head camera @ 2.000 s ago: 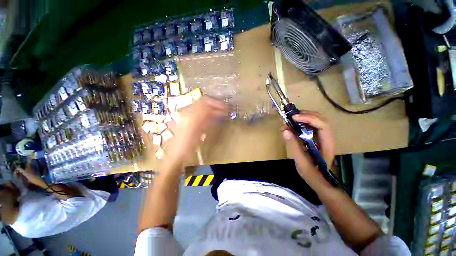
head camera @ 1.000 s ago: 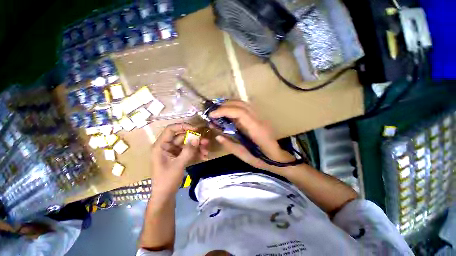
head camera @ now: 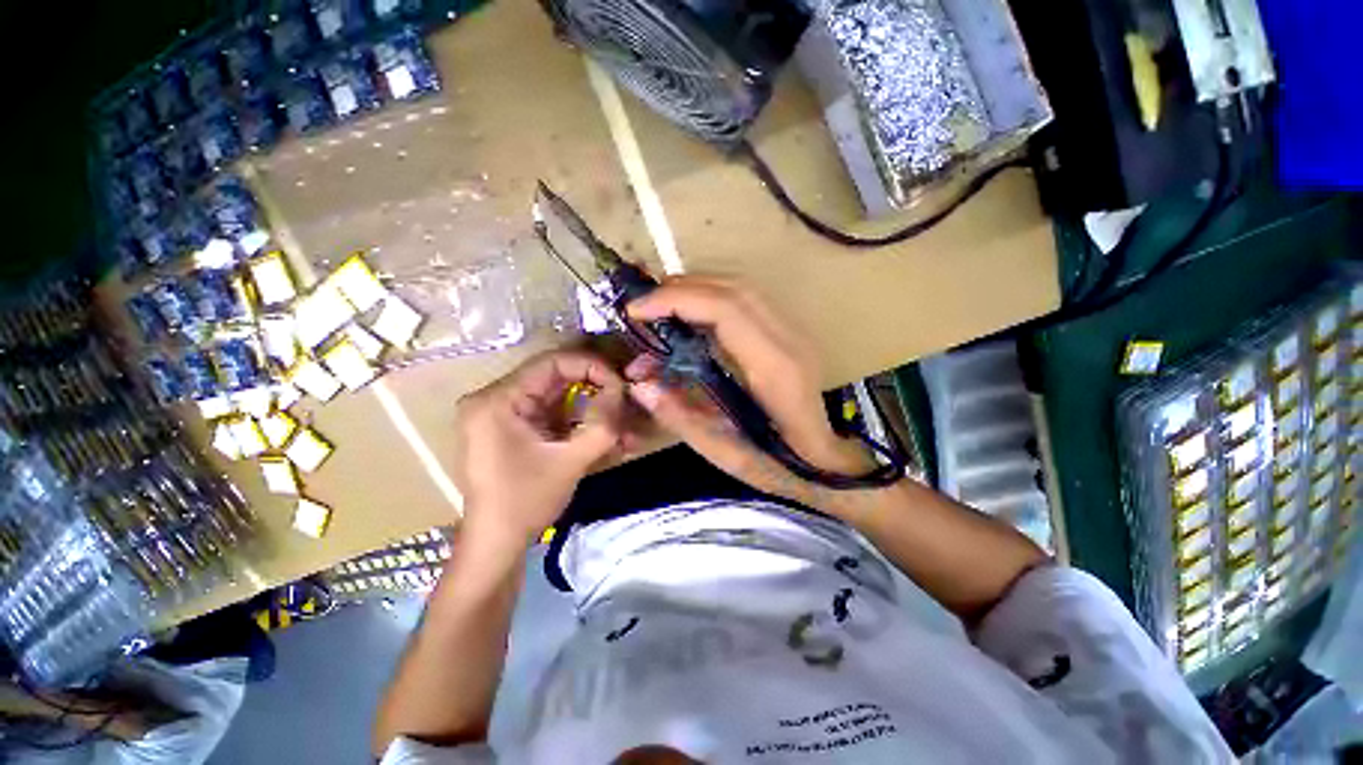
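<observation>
My left hand (head camera: pixel 535 434) pinches a small battery cell (head camera: pixel 577 393); only its yellow edge shows between the fingers. My right hand (head camera: pixel 736 374) holds a black soldering iron (head camera: pixel 680 356) together with slim silver tweezers (head camera: pixel 559 251), tips pointing up and left. The right fingertips are close to the left ones; whether they touch the cell is hidden. Loose white, yellow-edged cells (head camera: pixel 348 363) lie in a scattered pile at the left. Blue circuit boards (head camera: pixel 214 129) sit in rows in a clear tray (head camera: pixel 434 269) behind the pile.
A black fan (head camera: pixel 673 67) stands at the back, its cable crossing the board. A grey box (head camera: pixel 1024 97) of silver bits is beside it. Stacked clear trays (head camera: pixel 90 523) are at far left. A tray of cells (head camera: pixel 1248 463) is at right. Part of another person (head camera: pixel 135 702) shows bottom left.
My left hand has gone from the pile to in front of my body and holds a cell. My right hand has come in beside it. The view has shifted right.
</observation>
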